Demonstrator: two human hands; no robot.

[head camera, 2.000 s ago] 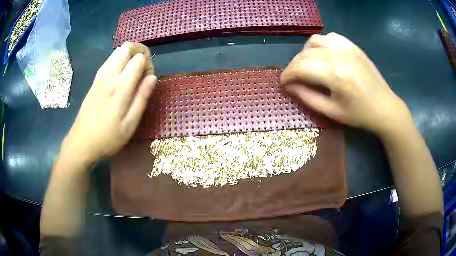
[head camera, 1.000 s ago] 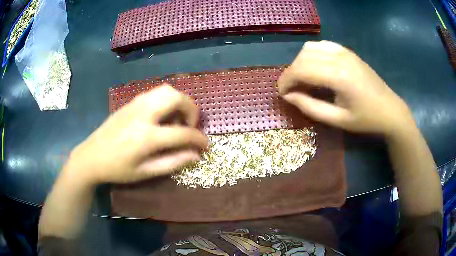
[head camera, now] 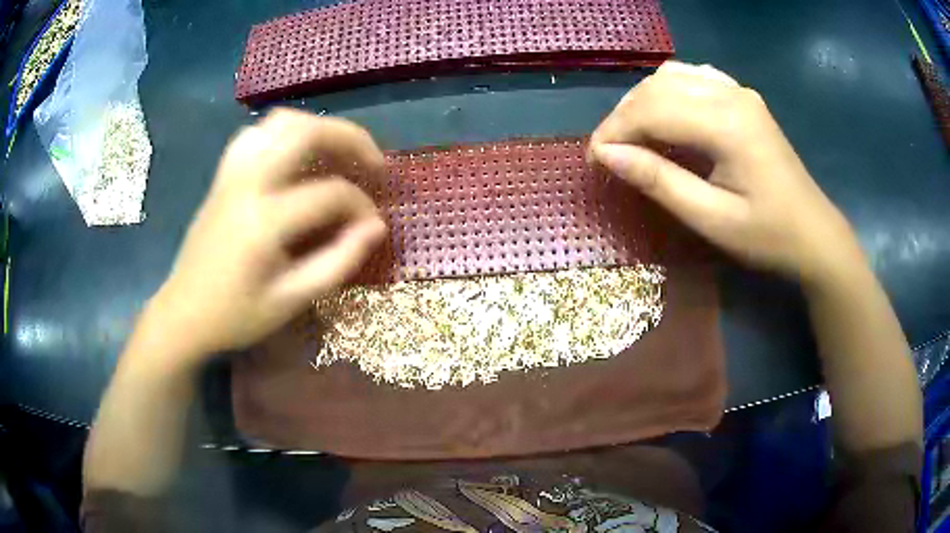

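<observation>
The dark-red loading plate point(head camera: 500, 208) with a grid of small holes lies across the far part of the brown work cloth point(head camera: 479, 422). A heap of tiny whitish-gold pins point(head camera: 490, 328) lies on the cloth along the plate's near edge. My left hand point(head camera: 286, 224) is blurred over the plate's left part, fingers curled; whether it holds a pin cannot be told. My right hand point(head camera: 708, 167) is over the plate's right end, thumb and forefinger tips together; any pin between them is too small to tell.
Stacked red plates point(head camera: 458, 36) lie beyond the cloth, with a few loose pins near them. A clear parts bag point(head camera: 109, 156) with pins lies at the left, beside a blue-edged parts tray point(head camera: 44, 57). Another red plate point(head camera: 932, 94) shows at the right edge.
My left hand went from the plate's far left corner to the pin heap, then back up over the plate's left part. My right hand has shifted only slightly.
</observation>
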